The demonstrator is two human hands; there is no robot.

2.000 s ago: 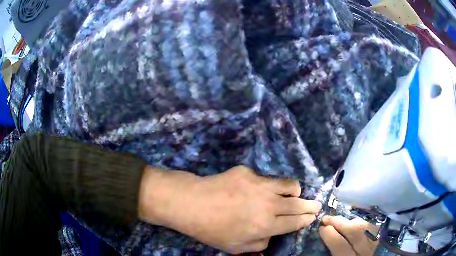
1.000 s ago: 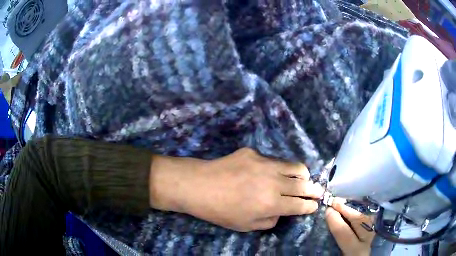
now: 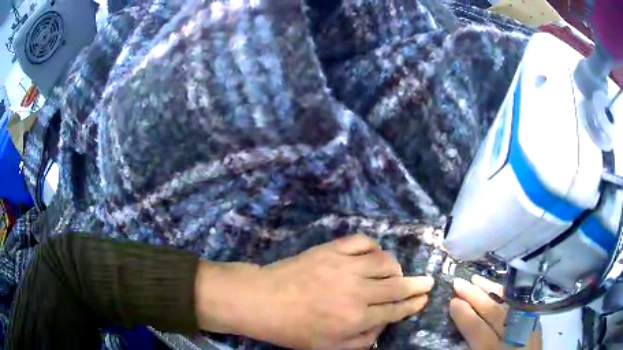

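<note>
A thick fuzzy plaid garment (image 3: 225, 102) in blue-grey, black and white covers the table. Its edge runs under the white sewing machine head (image 3: 522, 164) with a blue stripe, at the right. The small metal presser foot (image 3: 448, 265) shows below the head, on the cloth. My left hand (image 3: 314, 290) lies flat on the garment left of the foot, fingertips pressing the cloth close to it. My right hand (image 3: 478, 307) is partly hidden behind the machine's metal parts, its fingertips on the cloth just right of the foot. The needle is too small to make out.
A grey box with a round fan grille (image 3: 46, 37) stands at the far left. A blue object (image 3: 10, 164) is at the left edge. A tan piece with dots (image 3: 536, 14) lies at the top right. A blurred dark pink item shows in the top right corner.
The machine head appears further left and lower in view. My left hand sits lower and slightly further left from the foot. More plaid cloth shows above my left hand, with a pale fold line there.
</note>
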